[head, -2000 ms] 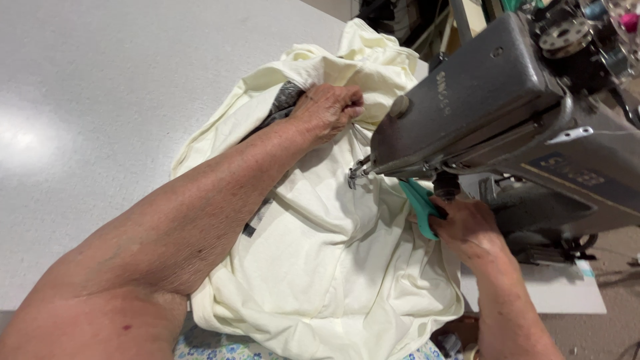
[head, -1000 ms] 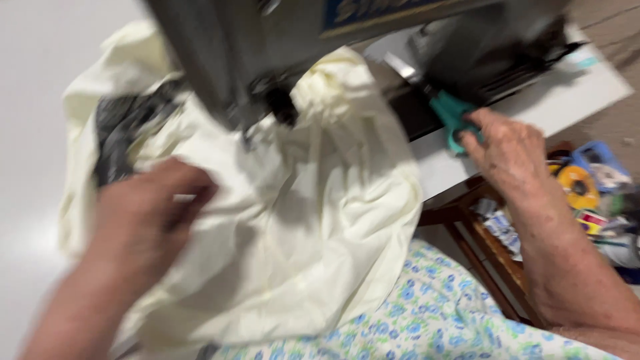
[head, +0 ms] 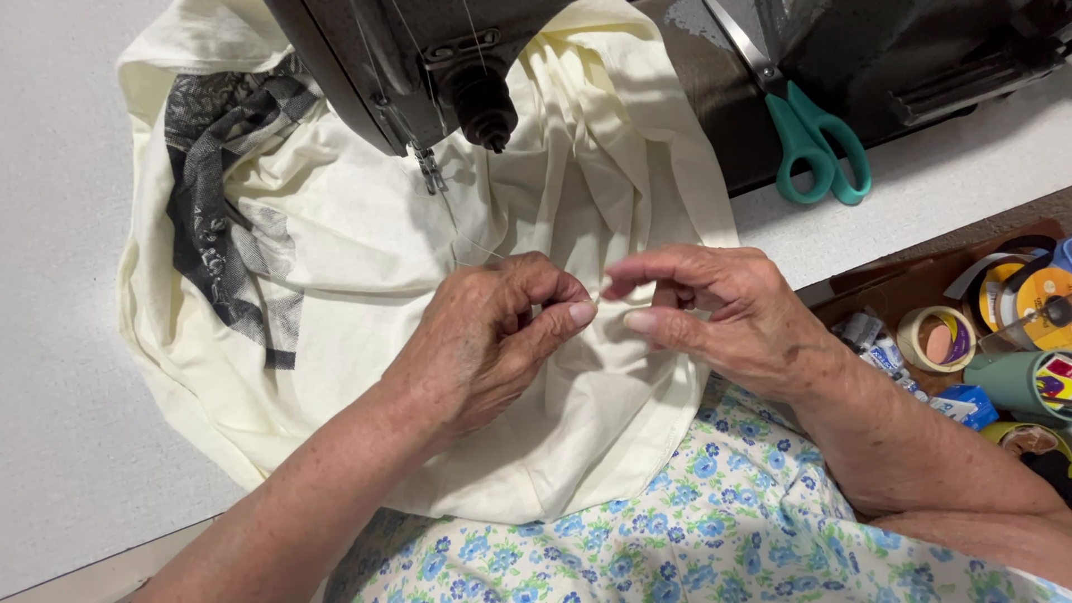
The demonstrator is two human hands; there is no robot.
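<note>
Cream fabric [head: 368, 335] with a dark printed patch [head: 205, 209] lies bunched beneath the presser foot [head: 430, 172] of a sewing machine [head: 377, 59]. A thin thread [head: 481, 249] runs from the foot toward my left hand [head: 494, 339], whose thumb and forefinger pinch its end above the cloth. Just right of those fingertips is my right hand [head: 720, 322], thumb and fingers apart, with nothing plainly between them. Teal-handled scissors [head: 804, 126] rest on the dark machine bed at the upper right, their handles over the white table edge.
An open drawer [head: 846, 297] at the right holds a masking tape roll [head: 936, 338], yellow-labelled spools [head: 1043, 306] and a green container [head: 1009, 381]. The white tabletop [head: 59, 293] extends to the left. Blue-flowered cloth [head: 586, 553] covers the lap below.
My right hand has let go of the teal scissors, now on the machine bed, and has come left beside my left hand. My left hand has moved right and holds the thread end.
</note>
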